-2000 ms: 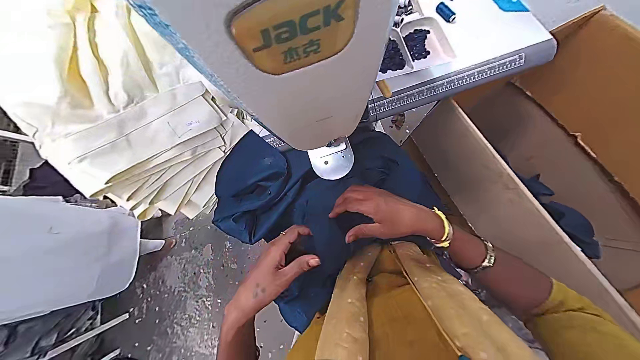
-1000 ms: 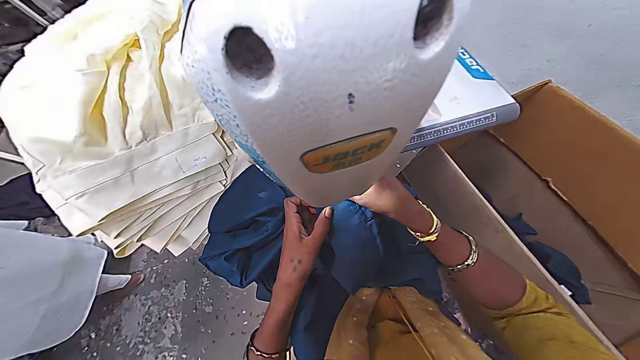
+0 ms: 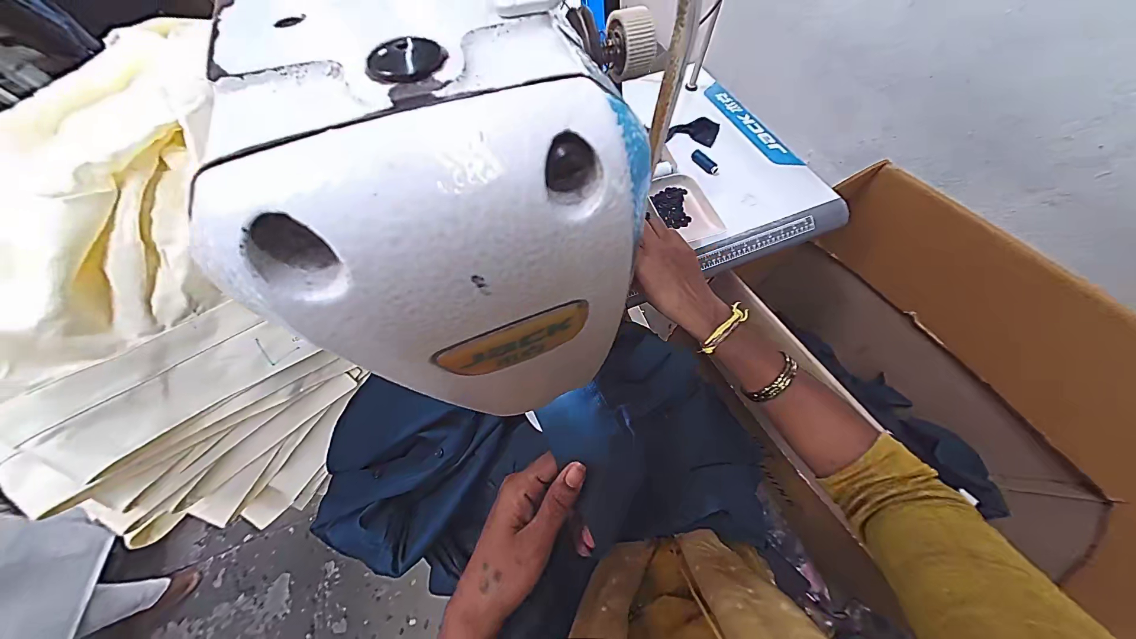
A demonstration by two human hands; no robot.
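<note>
The white head of a Jack sewing machine (image 3: 417, 222) fills the upper middle of the view and hides its needle area. Navy blue cloth (image 3: 683, 426) lies beneath it and hangs over my lap. My left hand (image 3: 532, 510) grips an edge of that cloth, thumb on top, just below the machine head. Beyond the head's right side, my right hand (image 3: 670, 271) is beside a small white tray (image 3: 707, 222) of dark buttons; its fingertips are partly hidden, so I cannot tell whether they hold anything. A dark thread spool (image 3: 705, 161) lies behind the tray.
Stacked cream fabric pieces (image 3: 177, 417) spread at the left. A cardboard box (image 3: 985, 293) with navy cloth (image 3: 914, 426) inside stands at the right, beside the white table's ruler edge (image 3: 763, 244). At the lower left are pale cloth and another person's foot (image 3: 177, 587).
My right hand has moved from the navy cloth to the right, beside the button tray. My left hand remains at the cloth. The view has shifted, with the machine head now larger in it.
</note>
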